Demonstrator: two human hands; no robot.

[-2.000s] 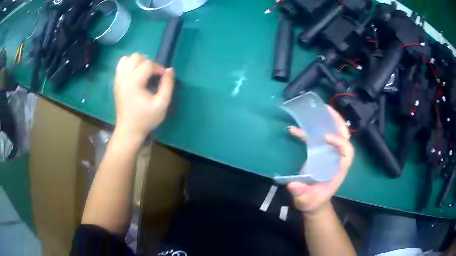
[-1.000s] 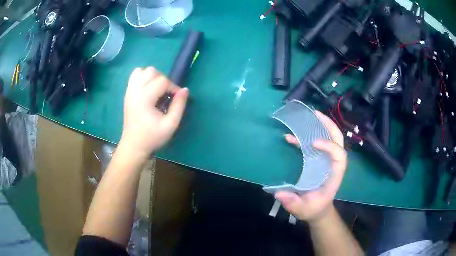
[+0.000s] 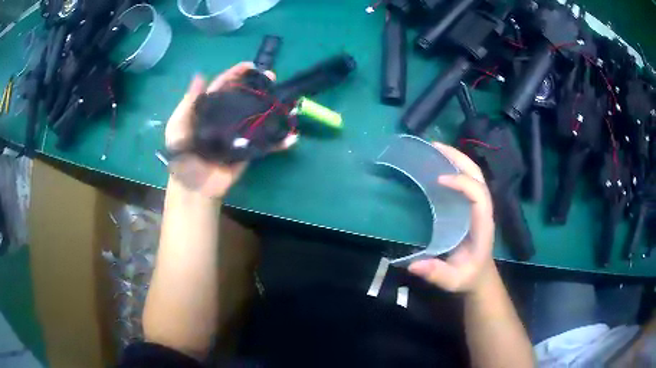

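Note:
My left hand (image 3: pixel 205 169) holds a black device head (image 3: pixel 234 118) from below and behind, somewhat blurred. Thin red wires with a white connector lie across the head. A black handle tube (image 3: pixel 320 75) sticks out to the upper right, and a shorter black stem (image 3: pixel 267 52) points up. A bright green cylinder (image 3: pixel 320 113) shows beside the head. My right hand (image 3: pixel 464 251) holds a curved clear band (image 3: pixel 444 198), its C-shaped opening facing left towards the device.
Heaped black units (image 3: pixel 496 154) with red wires cover the right of the green bench (image 3: pixel 302 194). Another black heap (image 3: pixel 79 86) lies far left. Loose clear bands (image 3: pixel 149 47) lie at the upper left. An open cardboard box (image 3: pixel 65 266) stands below the bench edge.
My left hand has turned palm up and raised the device, showing its wired head and the green cylinder. My right hand still holds the band, with little movement.

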